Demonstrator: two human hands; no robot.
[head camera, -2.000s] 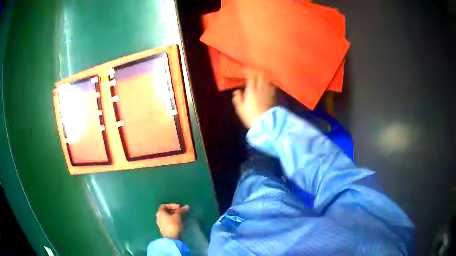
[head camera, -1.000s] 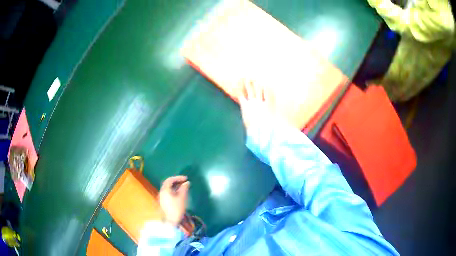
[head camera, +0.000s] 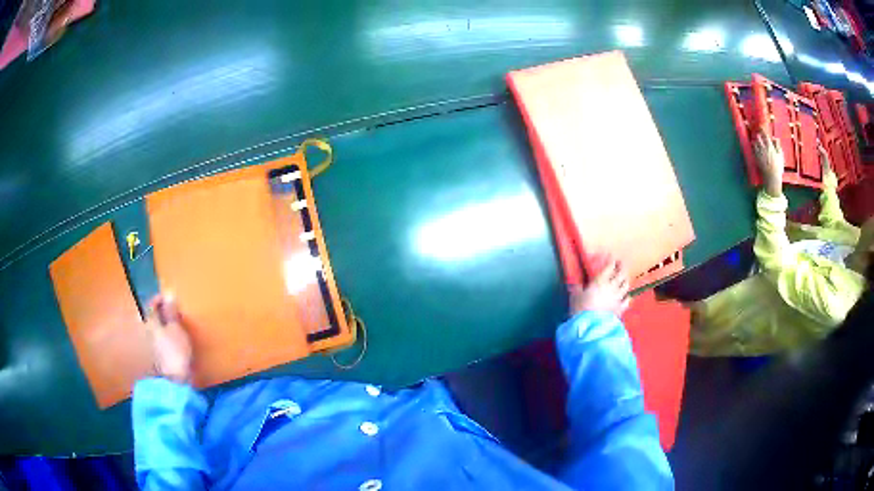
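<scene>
A pale-topped red tray lies over another red tray on the green bench. A tabbed edge shows in the gap at its near right corner. My right hand is on its near left corner, fingers over the edge. To the left, an orange tray has a dark-bordered panel with pale tabs showing at its right end; orange covers the rest. My left hand is at its near left edge, blurred, its grip unclear. Rubber bands stick out at its right corners.
Another orange slab lies at far left, near a small yellow piece. Red trays stand below the bench edge at right. Beyond, a person in a yellow coat handles a red tray with panels. Pink sheet at top left.
The view has turned right. My right hand has moved from the middle of the red tray's surface to its near edge. My left hand is at the orange tray, where a panel end now shows.
</scene>
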